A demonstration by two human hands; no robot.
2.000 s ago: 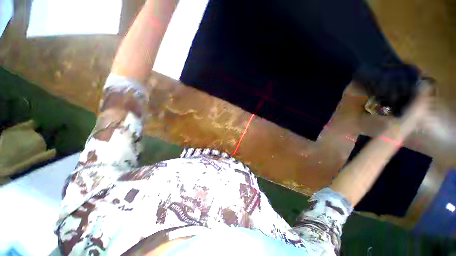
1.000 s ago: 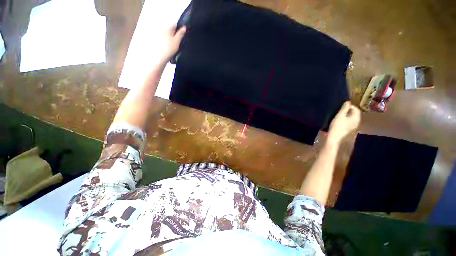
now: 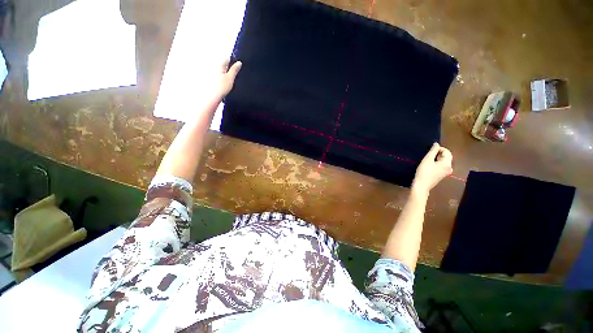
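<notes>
A large black fabric panel lies on a black stack on the brown table, its upper right edge uneven. Red laser lines cross on its lower part. My left hand is at the panel's left edge, thumb on the cloth; whether the fingers grip it is unclear. My right hand pinches the panel's lower right edge between thumb and fingers. A white sheet lies along the stack's left edge, partly behind my left hand.
A smaller black pile lies at the right near the table's front edge. A tan block with red and white and a small grey-white box lie right of the stack. A white cutout sheet lies far left. The table shows worn patches.
The panel was lifted and blurred, then came down over the stack and now lies flatter. My right hand has come in from the far right to its edge; my left hand has moved down slightly.
</notes>
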